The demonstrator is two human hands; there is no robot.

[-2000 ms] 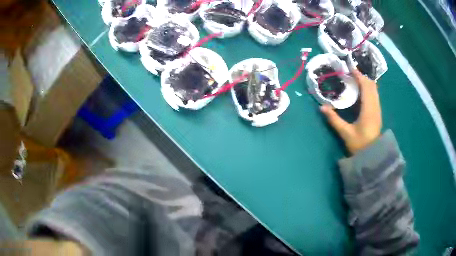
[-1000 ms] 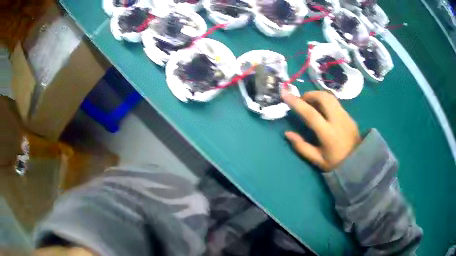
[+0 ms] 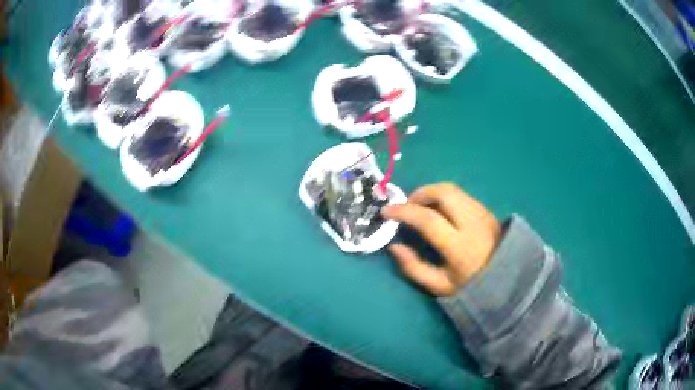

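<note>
A white housing stands on the green bench with a dark circuit board in it. My right hand is at its right rim, thumb and fingertips pinching the edge. A red lead runs from this board up towards a second white housing, just above it, which holds a dark inner part and red wires. A tiny white plug shows beside the lead. My left hand is not in view; only a blurred grey sleeve shows at the lower left.
Several white housings with dark parts and red leads stand along the bench's upper left. More units are cut off at the lower right corner. A blue stool and cardboard are at the left, beyond the bench edge.
My right hand has closed on the rim of the housing with the board. This housing now stands apart from the row at the left. The view has swung right.
</note>
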